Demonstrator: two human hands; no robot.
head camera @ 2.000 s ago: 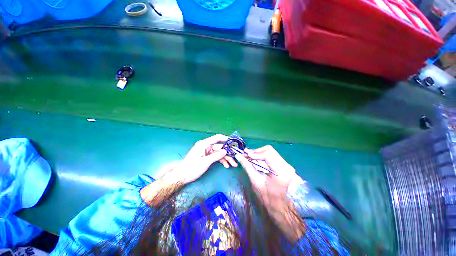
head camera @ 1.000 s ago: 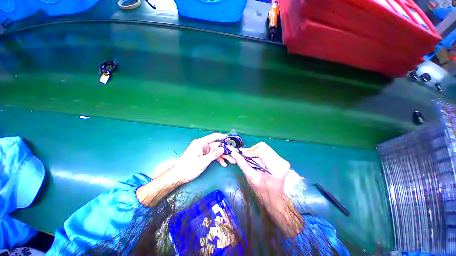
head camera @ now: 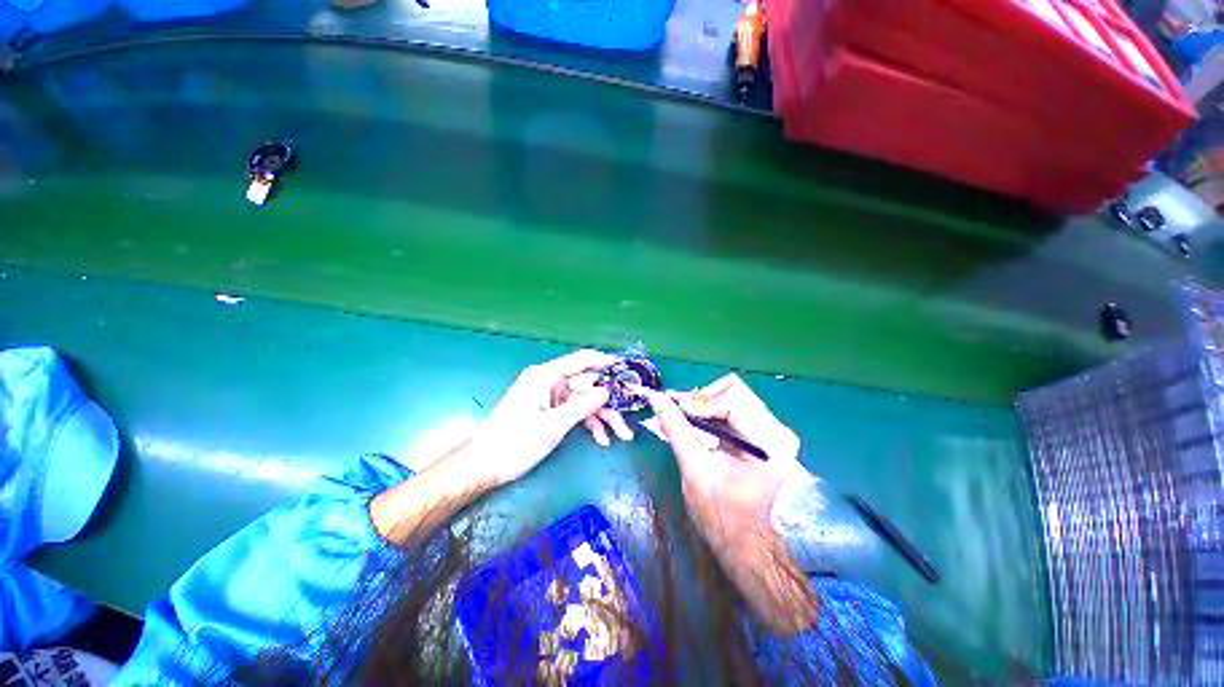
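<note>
My left hand (head camera: 540, 413) holds a round black electronic unit (head camera: 628, 381) by its edge, above the green bench near the belt. My right hand (head camera: 725, 450) holds dark tweezers (head camera: 726, 436), and its fingertips are at the unit's right side. The tweezers point toward the unit; their tips are too small to make out. A deep-blue parts bin (head camera: 490, 591) with small cream-white pads (head camera: 580, 620) lies near my lap, partly behind strands of hair.
Another round unit with a pale battery (head camera: 269, 168) lies on the green belt (head camera: 443, 228). A slim dark stick (head camera: 893, 538) lies at right, beside clear stacked trays (head camera: 1114, 523). A red crate (head camera: 940, 108) and orange-handled tool (head camera: 749, 47) stand beyond. A person's blue sleeve (head camera: 54, 443) is at left.
The tweezers now lie at a flatter angle in my right hand, whose fingers have shifted slightly right. My left hand still holds the unit. The belt unit appears farther left.
</note>
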